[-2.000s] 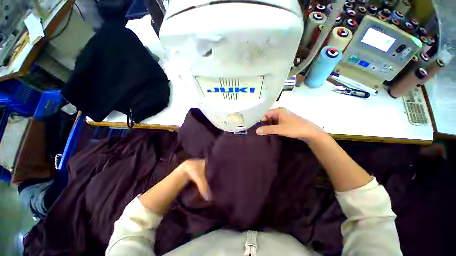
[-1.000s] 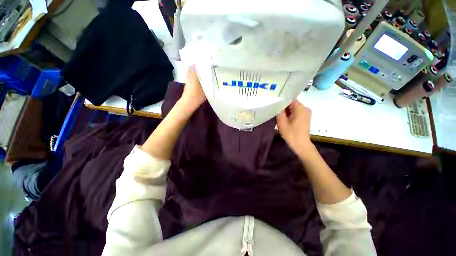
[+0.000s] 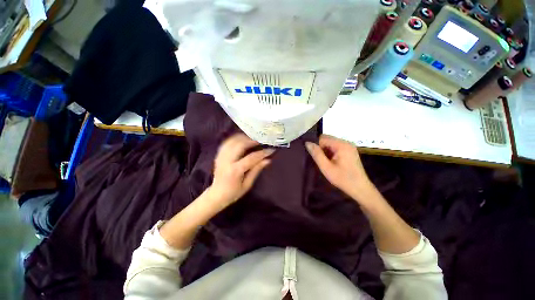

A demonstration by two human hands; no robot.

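Observation:
Dark plum trousers (image 3: 276, 181) lie under the head of the white JUKI machine (image 3: 270, 64) and run down over the lap. My left hand (image 3: 237, 167) is on the cloth just left of the machine's tip, slightly blurred, fingers pointing to the tip. My right hand (image 3: 337, 164) is right of the tip, with thumb and fingertips at the cloth's right part; whether they pinch it is unclear. The machine head hides the needle area and the far part of the cloth.
A black garment (image 3: 126, 70) lies on the table's left. At right are a light blue thread cone (image 3: 388, 67), thread snips (image 3: 418, 99), a control panel (image 3: 457, 50) and several spools. A large plum pile (image 3: 117, 205) is at left; blue crates stand beyond.
My left hand has come back from the far left side of the machine head to near its tip. My right hand has shifted slightly left, closer to the tip. The view has shifted a little.

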